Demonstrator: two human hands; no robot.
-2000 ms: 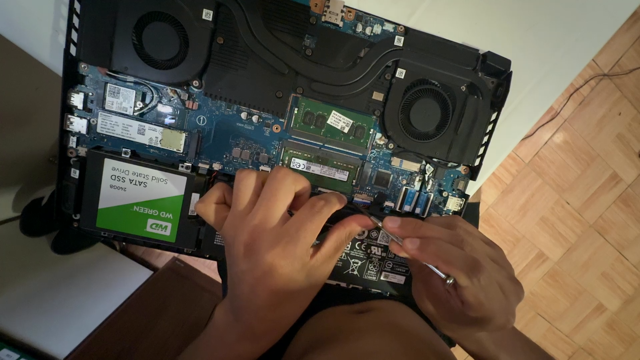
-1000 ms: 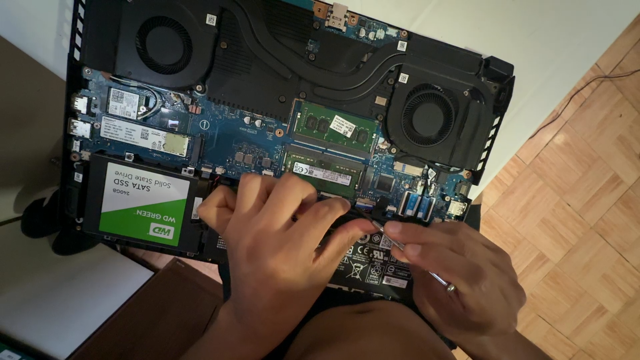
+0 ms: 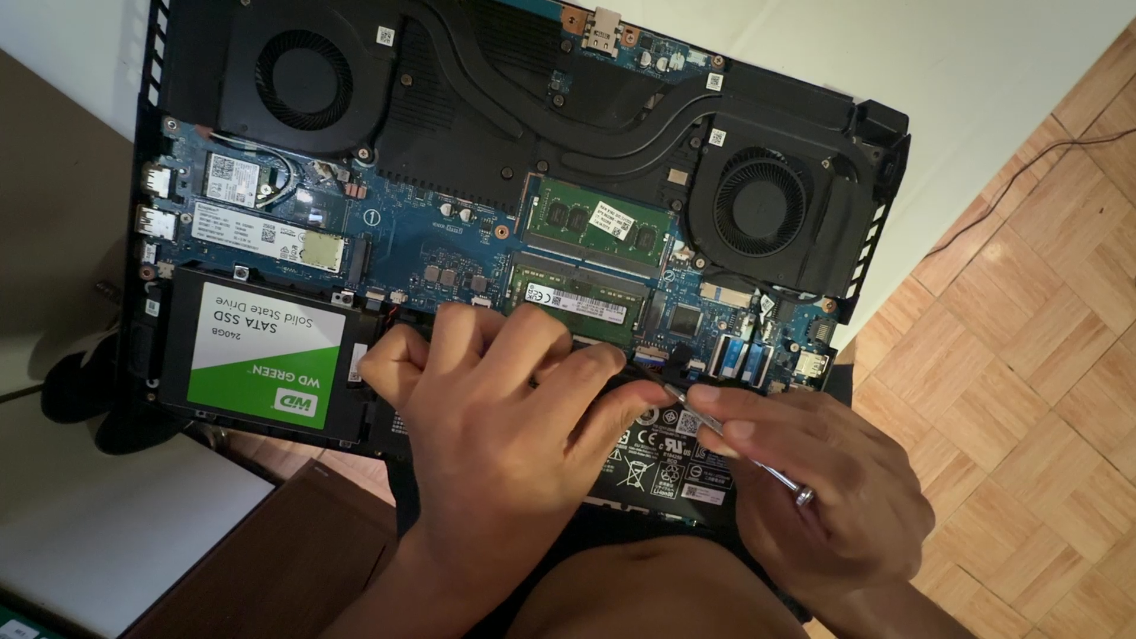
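An opened laptop (image 3: 417,222) shows its blue circuit board, two fans, two green memory modules and a green-and-white SATA SSD (image 3: 266,355). My left hand (image 3: 506,408) rests with bent fingers over the upper edge of the black battery (image 3: 657,470), just below the lower memory module (image 3: 572,306). Whether those fingers grip anything is hidden. In my right hand (image 3: 825,479) a thin metal screwdriver (image 3: 754,461) is pinched between thumb and fingers. It slants up and left, and its tip end lies beside my left thumb, near the battery's upper edge.
A white table (image 3: 976,80) lies under and behind the laptop. Parquet floor (image 3: 1021,355) shows at the right, with a thin dark cable (image 3: 1003,191) across it. At the lower left are a brown wooden surface (image 3: 284,559) and dark rounded objects (image 3: 133,426).
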